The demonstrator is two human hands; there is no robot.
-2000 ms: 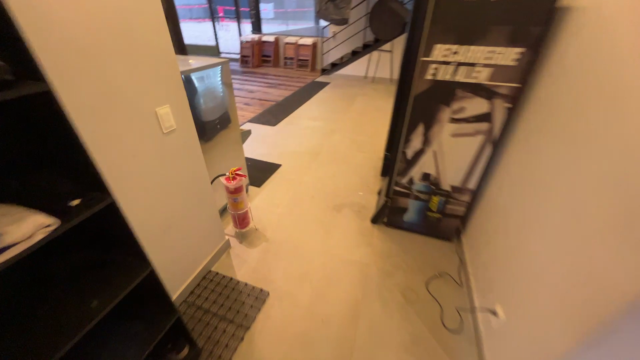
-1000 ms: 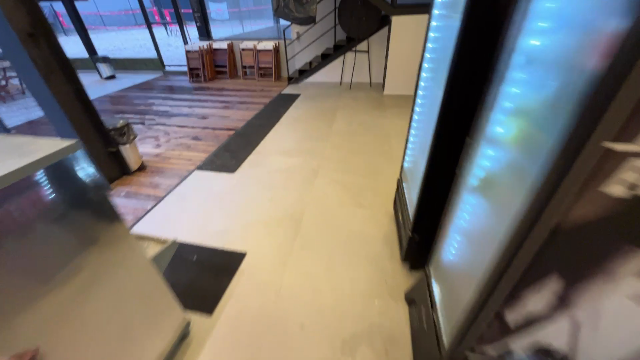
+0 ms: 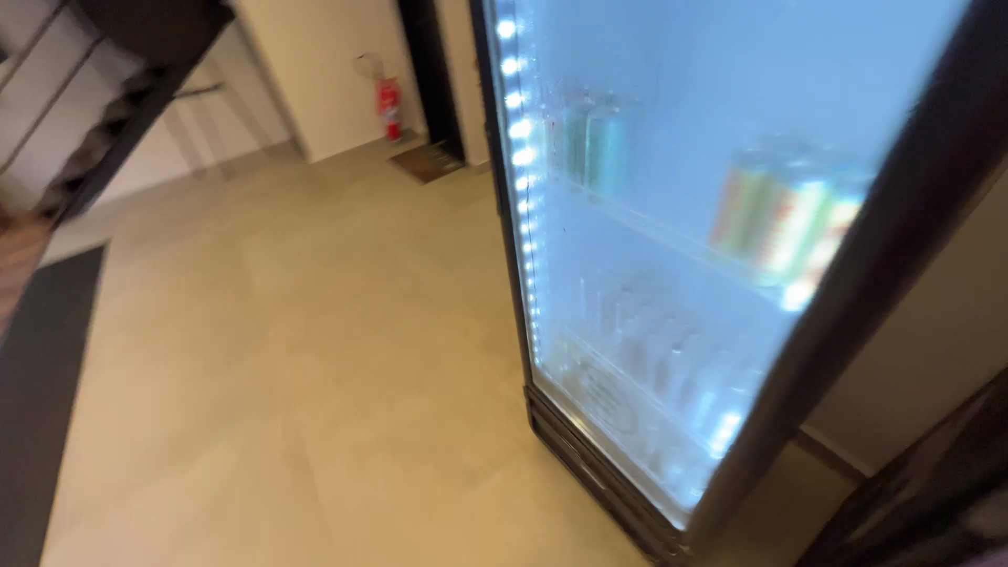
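Neither my left hand nor my right hand shows in the head view. On the right stands a lit glass-door drinks fridge (image 3: 654, 236) with a black frame and a strip of bright lights down its left inner side. Its upper visible shelf holds several colourful cans (image 3: 787, 213) at the right and greenish cans (image 3: 594, 150) at the left. Clear or pale containers (image 3: 669, 350), too blurred to name, fill the shelf below. The fridge door looks closed.
A red fire extinguisher (image 3: 388, 109) stands by the far wall, beside a brown doormat (image 3: 425, 161) at a dark doorway. A staircase (image 3: 118, 126) and a blurred stool (image 3: 205, 126) are at the upper left. A dark mat (image 3: 51, 354) lies on the left.
The view has moved forward and swung right, so the fridge is now close. The wooden chairs by the windows and the waste bin have left the view; the far extinguisher and doormat have come into it.
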